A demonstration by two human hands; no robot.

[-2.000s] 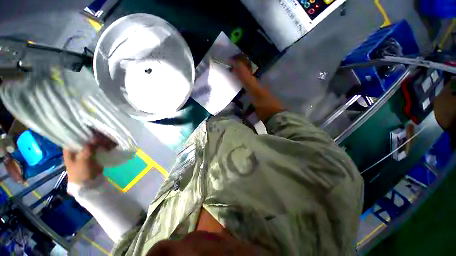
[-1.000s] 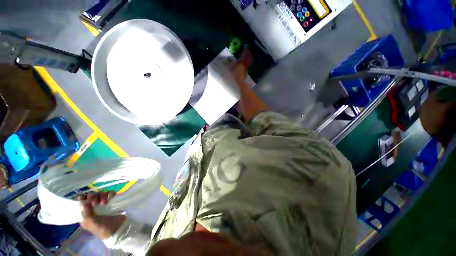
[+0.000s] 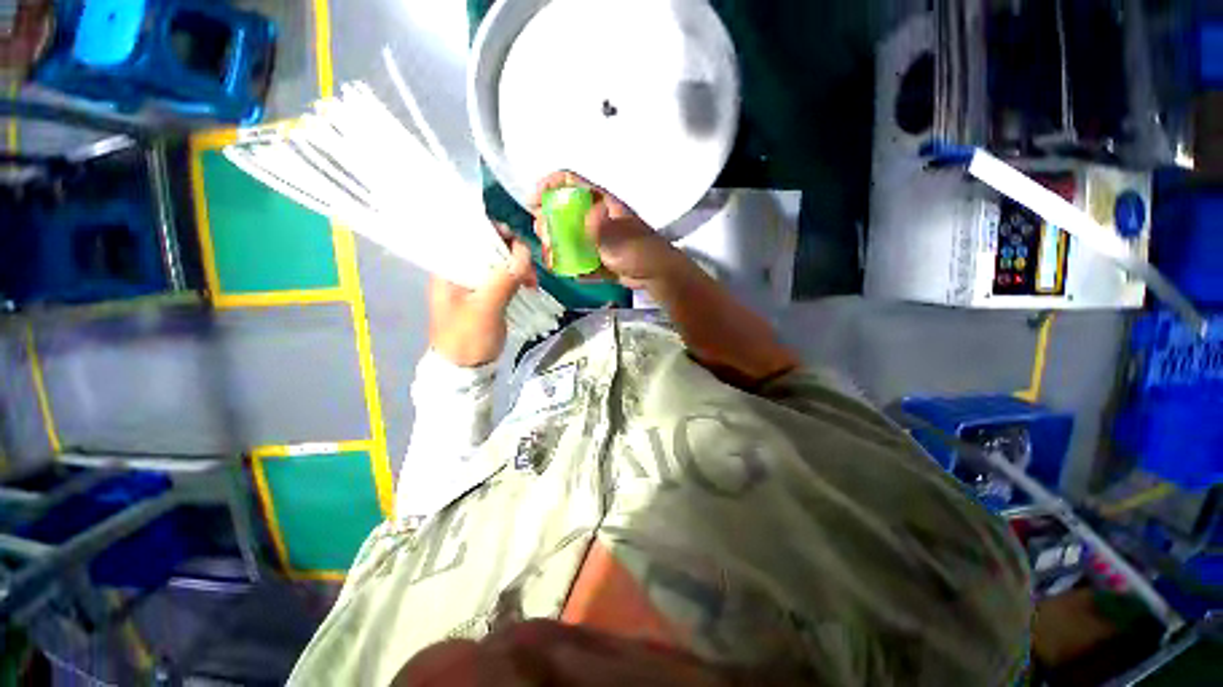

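Observation:
My left hand (image 3: 472, 306) is closed around the white wire bundle (image 3: 369, 175), which is squeezed narrow at the hand and fans out in loops to the upper left. A short part of it shows below the hand. My right hand (image 3: 604, 239) holds the bright green tape roll (image 3: 573, 231) upright in its fingers, close beside my left hand. Both hands are in front of my chest, at the near rim of the round white pan (image 3: 570, 67). Whether tape touches the bundle cannot be told.
White paper sheets (image 3: 751, 242) lie right of the pan. A white machine with coloured buttons (image 3: 999, 248) stands at the right. A blue crate (image 3: 993, 436) is at the lower right. A blue stool (image 3: 148, 54) is at the upper left, with racks (image 3: 121, 517) at the lower left.
The right hand has left the papers and now holds the green tape roll. The left hand has brought the coil inward, and its open loop is now squeezed into a bunch. The view has turned.

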